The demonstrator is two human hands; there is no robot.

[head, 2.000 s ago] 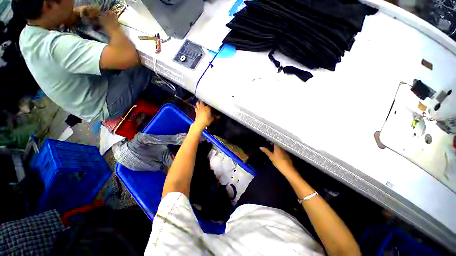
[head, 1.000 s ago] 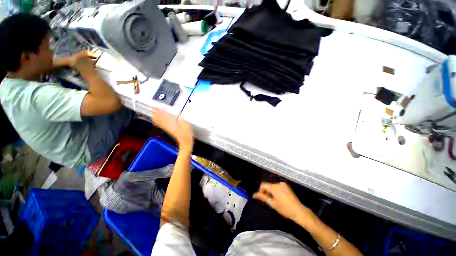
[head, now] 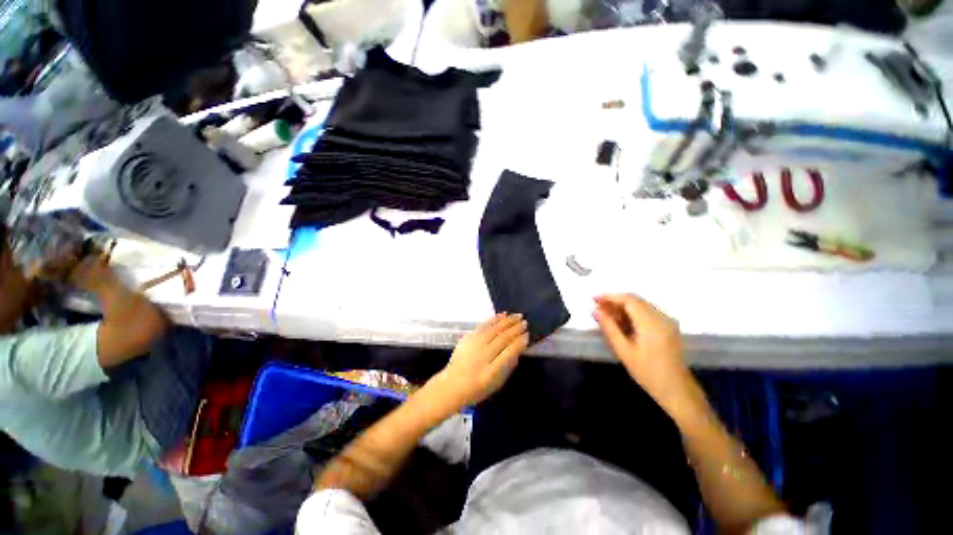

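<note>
A single black cut piece (head: 514, 251), a curved strip, lies on the white table in front of me, its lower end at the front edge. My left hand (head: 489, 353) has its fingertips on that lower end; the hand looks flat rather than gripping. My right hand (head: 640, 332) is at the table edge to the right of the piece, apart from it, fingers partly bent and empty. A small pale curved bit (head: 578, 265) lies right of the piece. The layered stack of black cut pieces (head: 402, 136) lies further left, with a small black strap (head: 410, 224) at its lower edge.
The white sewing machine head (head: 773, 89) is at the upper right. Red scissors handles (head: 803, 190) and snips (head: 831, 247) lie below it. A grey machine housing (head: 157, 183), a switch box (head: 243, 272) and a seated person (head: 78, 387) are left. A blue crate (head: 298, 402) is below.
The view has turned right. A single black piece now lies on the table before me. My left hand has come onto its end, and my right hand has risen to the table edge.
</note>
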